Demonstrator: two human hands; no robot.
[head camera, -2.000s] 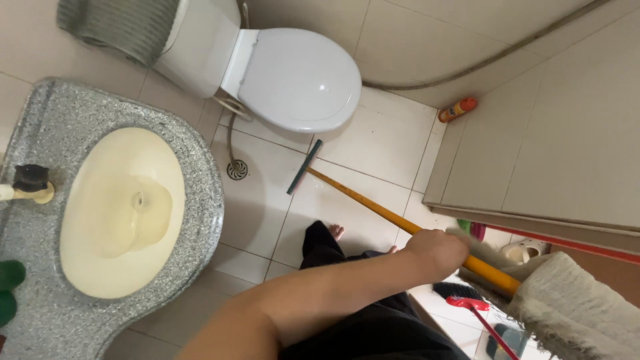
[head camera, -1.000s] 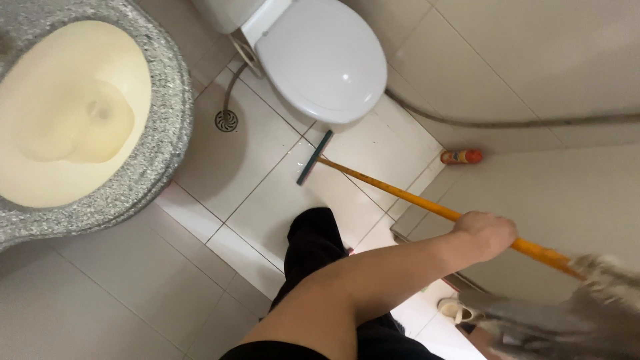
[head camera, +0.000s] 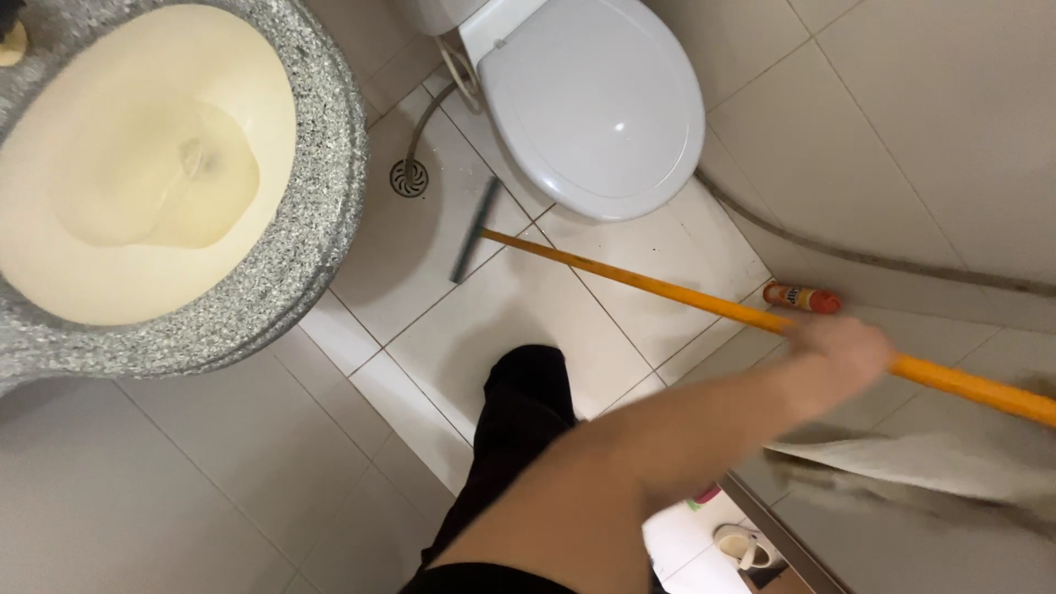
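My left hand, slightly blurred, grips the orange-yellow handle of a floor squeegee; its arm reaches from the bottom of the view to the right. The dark squeegee blade rests on the white floor tiles, between the round metal floor drain and the front of the toilet's closed lid. Beyond my hand the handle runs out at the right edge. Below it is a blurred greyish-white cloth or mop head. My right hand is not in view.
A speckled grey counter with a cream basin stands at left. A hose follows the right wall, near a red-orange bottle on the floor. My black-trousered leg is below the blade. A mug appears past the doorway edge.
The squeegee blade has moved away from the toilet's front, closer to the floor drain. My left hand keeps its grip on the handle. The pale cloth or mop head has shifted.
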